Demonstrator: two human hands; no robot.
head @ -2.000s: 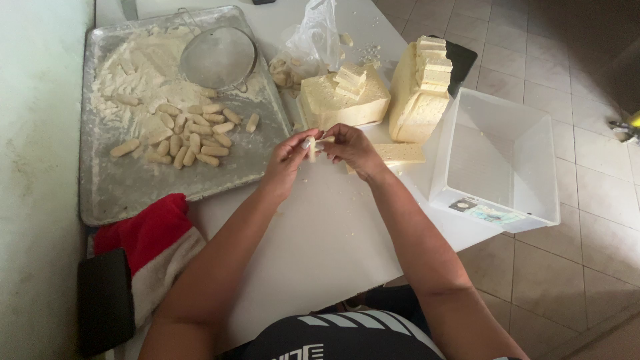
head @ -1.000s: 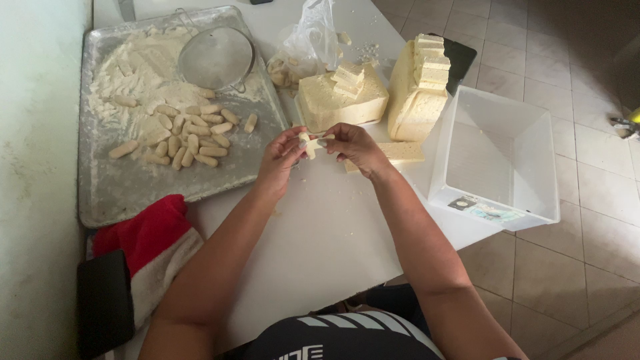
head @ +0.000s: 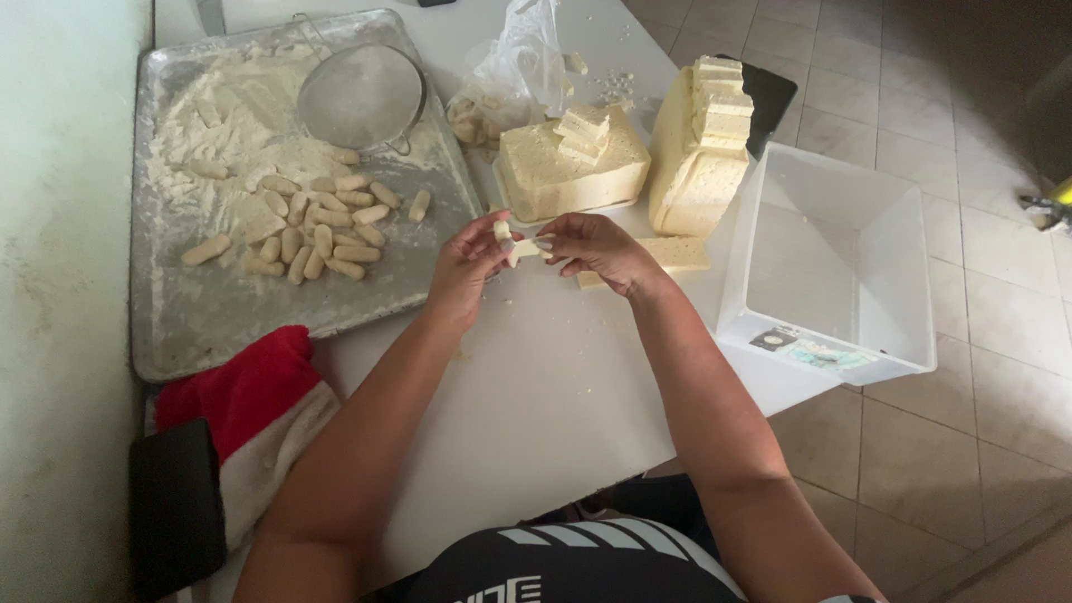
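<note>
Over the white table, my left hand point(head: 471, 266) and my right hand point(head: 599, 247) meet, with a small strip of pale dough or cheese point(head: 525, 249) pinched between their fingers. A flat slab of porous pale cheese point(head: 678, 254) lies partly behind my right hand. Just beyond the hands is a large cheese block point(head: 574, 180) with cut pieces point(head: 584, 131) on top; another block point(head: 699, 151) stands to its right, also topped with pieces. Floured dough sticks point(head: 322, 239) lie in a pile on the metal tray point(head: 377, 306) at left.
A round sieve point(head: 362, 96) rests on the floury tray. Behind the blocks is a clear plastic bag point(head: 523, 63) with pale pieces. A translucent plastic bin point(head: 829, 251) stands at the table's right edge. A red and white cloth point(head: 251, 402) and a black phone-like object point(head: 176, 507) are at lower left.
The fingers have shifted slightly around the small pale piece, which now shows more plainly between the two hands. The tray, blocks and bin have stayed in place.
</note>
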